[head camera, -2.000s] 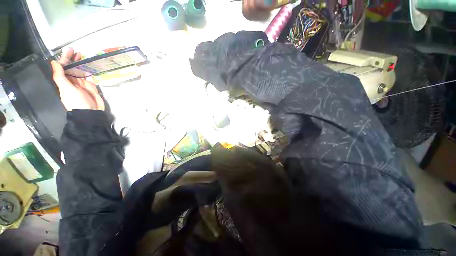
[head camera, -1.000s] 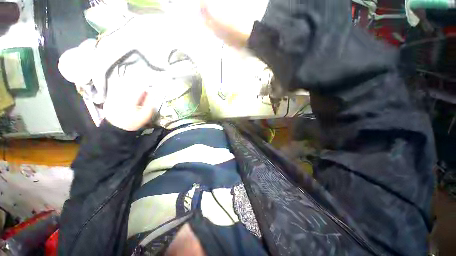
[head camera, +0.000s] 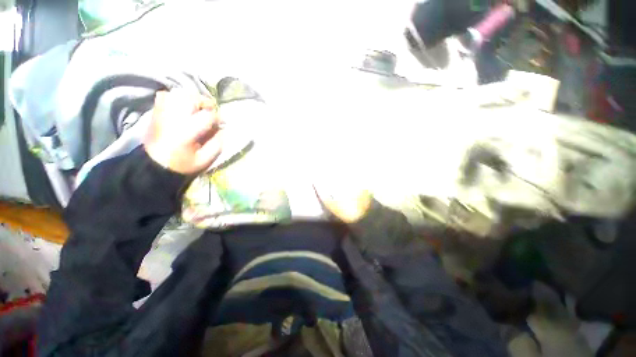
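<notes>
Pale grey cloth with dark curved bands (head camera: 91, 97) lies bunched at the left. My left hand (head camera: 183, 134) is at its right edge with curled fingers, closed on the cloth. A green and yellow patterned fabric (head camera: 244, 187) lies just below and right of that hand, near the table's front edge. My right hand (head camera: 346, 202) shows only as a small bright part near the front edge, low and right of centre. It is mostly washed out and blurred, so its grip cannot be told.
The large cream-white sewing machine (head camera: 526, 153) spans the right side, blurred and partly lost in glare. A pink thread cone (head camera: 493, 22) stands at the back right, beside dark clutter. An orange-brown edge (head camera: 33, 219) shows at the lower left.
The phone my left hand held earlier is out of view. My left hand is now on the cloth. My right hand has come from farther back down to the front edge. The view has shifted.
</notes>
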